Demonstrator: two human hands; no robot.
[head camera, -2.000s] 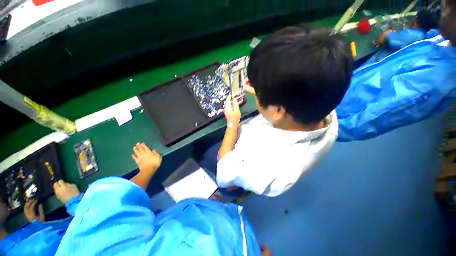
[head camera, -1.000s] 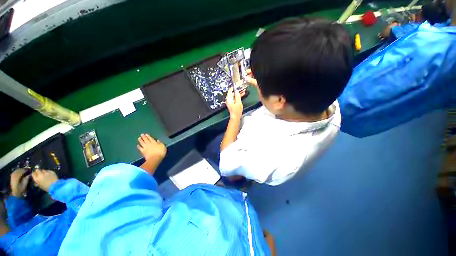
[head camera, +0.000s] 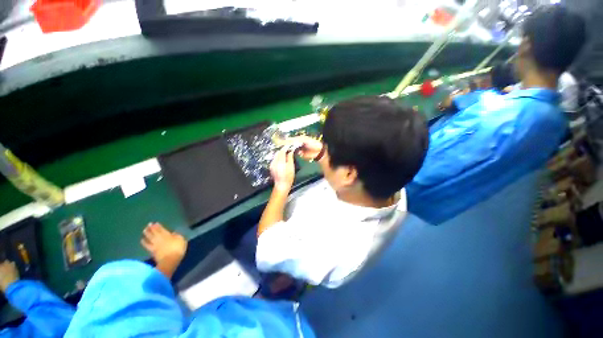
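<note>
My left hand (head camera: 163, 244), as it seems from the blue sleeve at the bottom, is bare and rests palm down on the green bench edge with its fingers apart and nothing in it. My right hand is not in view. A phone with an open back (head camera: 75, 242) lies on the green mat to the left of that hand, apart from it. It has a pale rim and gold-orange parts inside.
A black tray (head camera: 198, 178) holds a heap of small silver-blue parts at its right. A person in a white shirt (head camera: 317, 231) holds a blurred piece over it. A sleeved hand reaches over the left tray (head camera: 34, 251). A paper slip (head camera: 133, 186) lies at the back.
The view has swung up and to the right, so the bench sits lower and further left. My left hand stays flat on the bench. The white-shirted person's hands have drawn closer together.
</note>
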